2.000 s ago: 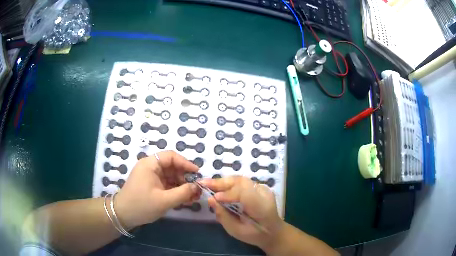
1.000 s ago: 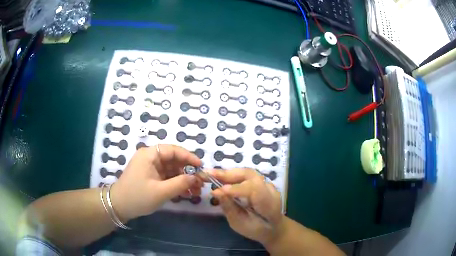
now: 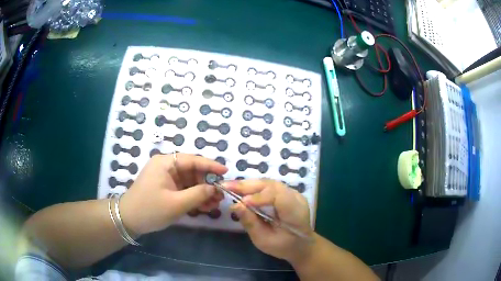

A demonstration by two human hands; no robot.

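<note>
My left hand (image 3: 173, 189), with thin bracelets at the wrist, holds a small round metal component (image 3: 211, 178) between its fingertips. My right hand (image 3: 274, 217) holds slim silver tweezers (image 3: 250, 207), whose tips reach the component at its lower right side. Both hands are over the lower middle of a white foam tray (image 3: 112, 121) and hide some of its slots. The tray has five columns of dumbbell-shaped slots. Rings or round parts sit in many upper slots; lower visible slots look dark. Fine detail on the component is too small to tell.
A mint-green knife (image 3: 334, 97) lies right of the tray. Beyond it are a metal fixture (image 3: 350, 53), a black mouse (image 3: 404, 71), a red clip (image 3: 401, 119), a pale green tape roll (image 3: 409, 169) and stacked trays (image 3: 444, 137). A parts bag (image 3: 68, 13) is upper left.
The tray and bench items appear slightly higher in view. The tweezer tips now meet the component's face; its bright ringed face, seen a second ago, looks duller.
</note>
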